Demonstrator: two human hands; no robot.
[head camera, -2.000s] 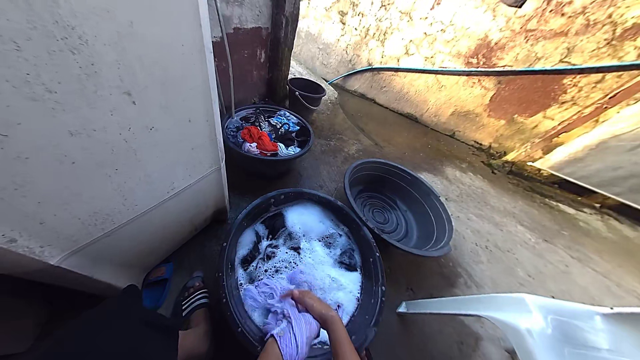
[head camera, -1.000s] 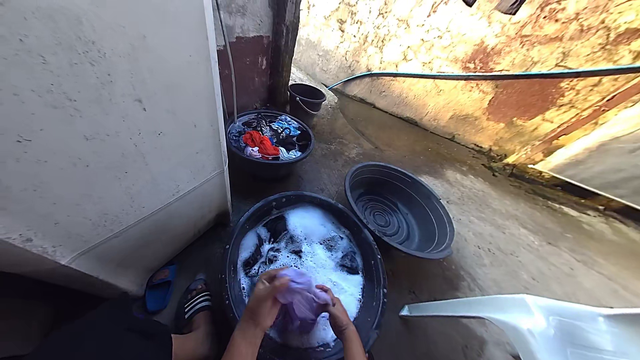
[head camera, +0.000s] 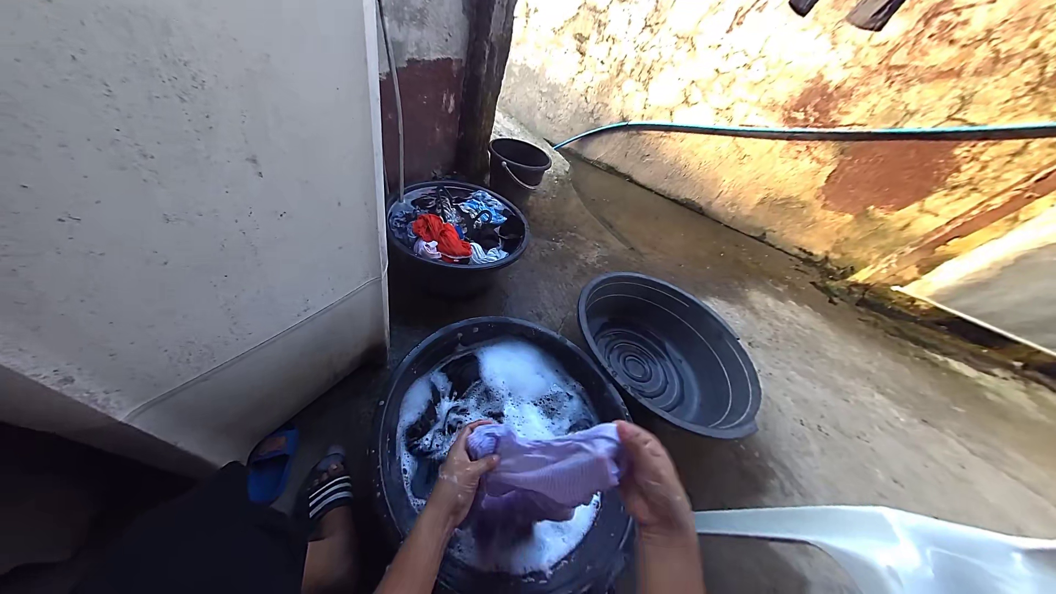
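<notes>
A wet lavender garment (head camera: 549, 470) is stretched between my two hands above a black plastic tub (head camera: 396, 371) of sudsy water. My left hand (head camera: 462, 474) grips its left end, thumb on top. The right end is pinched in my right hand (head camera: 652, 478), near the tub's right rim. Below the cloth, dark clothes (head camera: 433, 421) lie partly under white foam (head camera: 524, 375). The garment hides part of the water.
A dark oval basin (head camera: 676, 355) touches or nearly touches the tub's right side. Behind stand a tub of clothes (head camera: 458, 276) and a black bucket (head camera: 520, 161). A white plastic chair (head camera: 883, 536) is at lower right, a wall (head camera: 190, 181) at left. My sandaled foot (head camera: 330, 491) is beside the tub.
The lavender garment was bunched low over the suds two seconds ago, then gathered between both hands. Now it is raised and spread, with my hands farther apart than one second ago.
</notes>
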